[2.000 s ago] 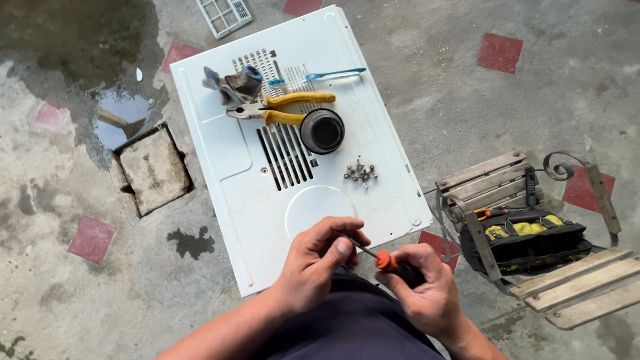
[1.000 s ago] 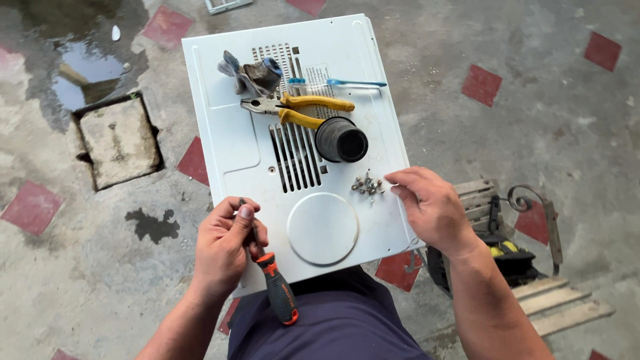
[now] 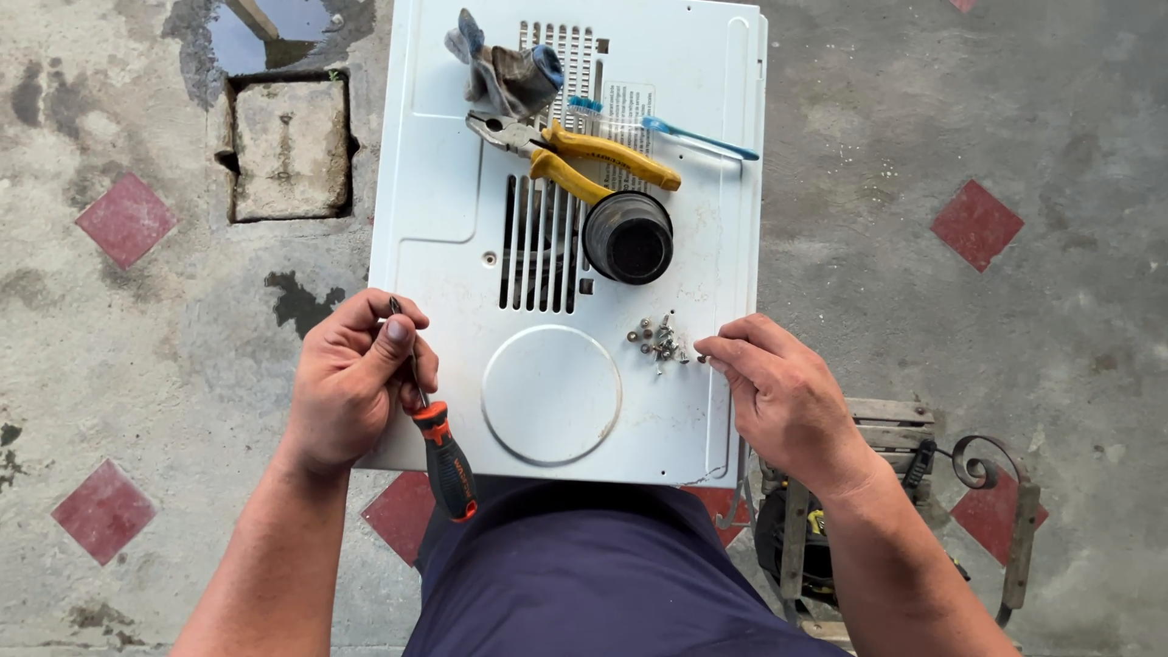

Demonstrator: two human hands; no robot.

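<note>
My left hand (image 3: 365,379) grips the metal shaft of a screwdriver (image 3: 447,470), its black and orange handle hanging downward. Over the right edge of a white metal appliance panel (image 3: 438,274), my right hand (image 3: 776,388) pinches a small dark screw (image 3: 702,359) between its fingertips. A pile of screws (image 3: 666,343) lies just left of those fingers. Combination pliers with yellow handles (image 3: 611,155) rest farther up the panel, touching a black plastic cup (image 3: 630,239). Beyond them are a crumpled, stained cloth (image 3: 511,78) and a blue toothbrush (image 3: 698,137).
The panel has vent slots (image 3: 538,260) and a raised disc (image 3: 551,394). A wooden slatted chair with scrolled metal arm (image 3: 1017,529) stands at lower right, holding a black tool bag (image 3: 776,538). A recessed concrete cover (image 3: 290,151) and a puddle (image 3: 265,36) are at upper left.
Two seconds ago both hands were together at the screwdriver; my right hand has since let go of it, moved right to the screws and taken one. My left hand still holds the shaft.
</note>
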